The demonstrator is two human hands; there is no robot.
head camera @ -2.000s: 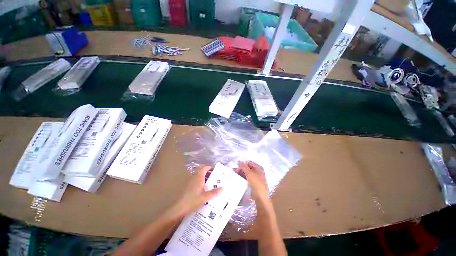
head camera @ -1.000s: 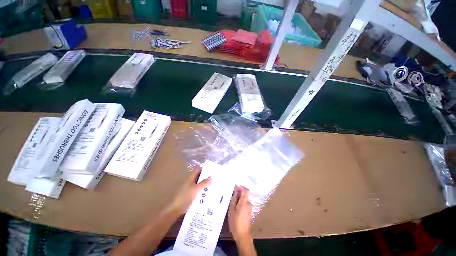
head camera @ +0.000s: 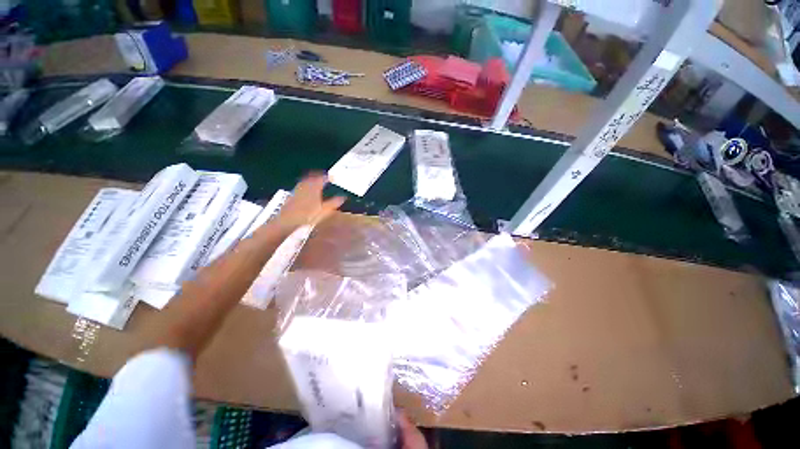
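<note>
A white toothbrush box (head camera: 338,377), glared and with clear film round and beyond its far end, lies tilted at the bottom centre. My right hand (head camera: 410,432) is at its lower right side, mostly cut off by the bottom edge, and appears to hold it. My left hand (head camera: 309,206) reaches over the bench's far edge with fingers apart, its fingertips by the near end of an unbagged white box (head camera: 368,160) on the belt; it partly hides another box (head camera: 272,267) on the bench. Loose poly bags (head camera: 412,245) and a flat bag stack (head camera: 474,307) lie at centre.
Several toothbrush boxes (head camera: 145,232) are piled at left on the cardboard cover (head camera: 649,333). The green belt (head camera: 294,140) carries bagged boxes (head camera: 235,116). A slanting white post (head camera: 596,140) stands at the belt. A red tray (head camera: 460,83) and blue box (head camera: 151,48) sit on the far bench.
My left hand has left the held box and moved up and left to the belt's edge. My right hand has moved down. The box now has clear film around it.
</note>
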